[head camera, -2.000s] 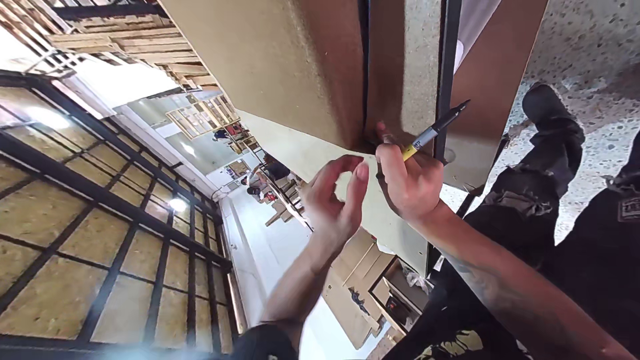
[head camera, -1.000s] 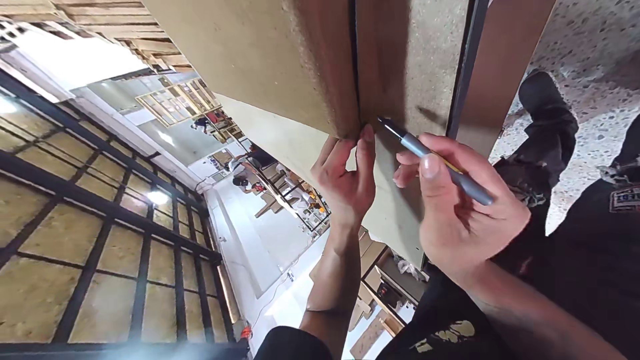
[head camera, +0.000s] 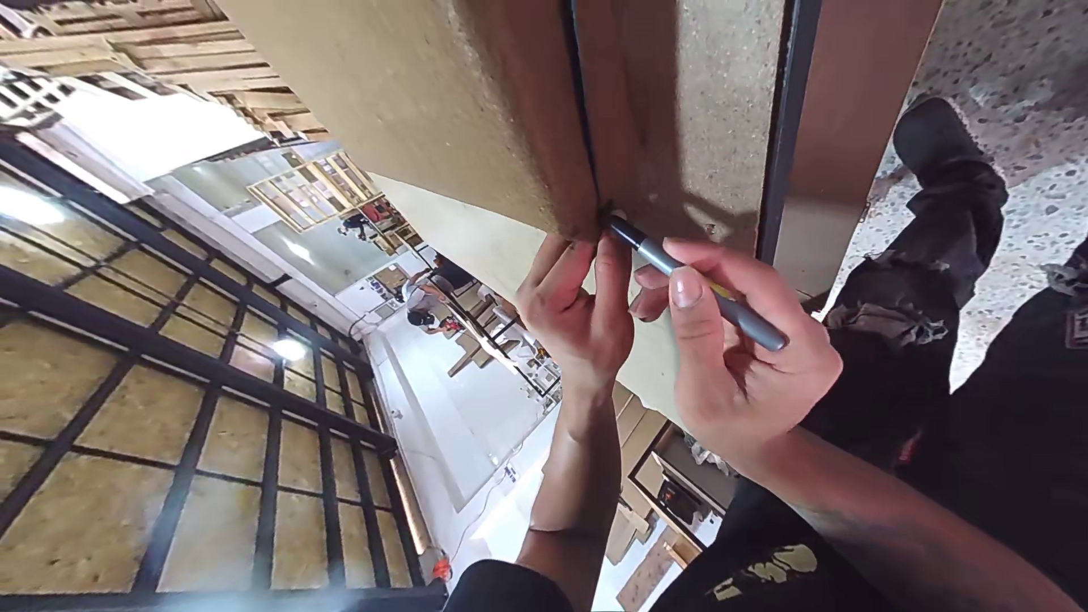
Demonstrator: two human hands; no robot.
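Note:
My right hand holds a grey marker pen, its dark tip end at the lower end of a dark gap between two brown board edges. My left hand is just left of the tip, with finger and thumb close together against the corner of the tan board. Whether anything thin is pinched between those fingertips cannot be told. Right of the gap runs a speckled board face with a shadow on it, bordered by a dark strip.
A brown panel lies beyond the dark strip. My legs and a dark shoe are on the speckled floor at right. Farther off, a person bends near wood pieces. Stacked timber stands upper left, and a shelf with tools below.
The pen, pointing the other way two seconds ago, has turned in my right hand; since one second ago its tip has come closer to the gap. My left hand has moved from an open curl to the board corner.

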